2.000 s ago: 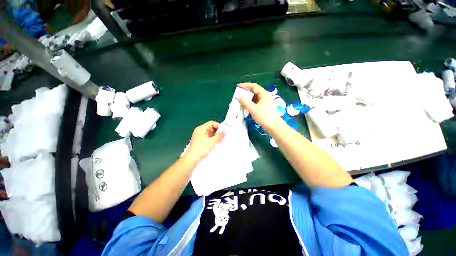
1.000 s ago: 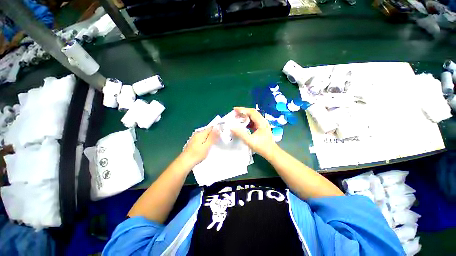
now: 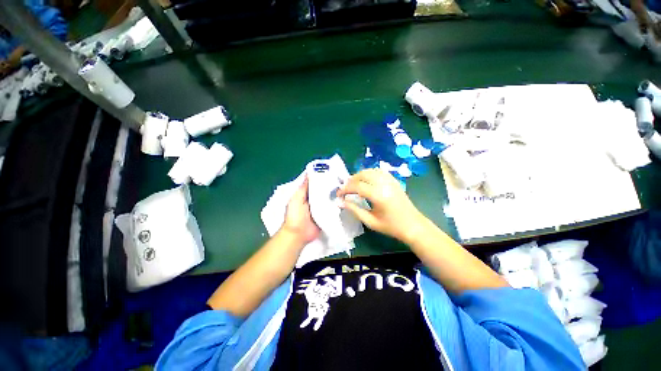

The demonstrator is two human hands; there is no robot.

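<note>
A white cylindrical unit [image 3: 321,190] with a dark round end is held upright in front of me, its dark end pointing away from me. My left hand [image 3: 300,214] is closed around its left side. My right hand [image 3: 377,203] is at its right side, fingertips pinched near a small greyish spot; whether they hold something there is too small to tell. A fanned stack of flat white foam sleeves [image 3: 275,210] lies beneath the unit and hands. Blue and white film discs [image 3: 403,151] lie loose to the right of the stack.
Several white cylindrical units [image 3: 206,121] lie at left by the metal rail [image 3: 54,64]. A printed poly bag [image 3: 161,239] and black trays [image 3: 43,210] are further left. A pale board [image 3: 558,159] with small fittings lies right. Wrapped units [image 3: 558,279] stand below it. People's blue sleeves show top left.
The unit now shows clearly in my left hand, with its dark end exposed. My right hand has moved slightly down and right. The white wrapped rows at far left are gone, leaving black trays.
</note>
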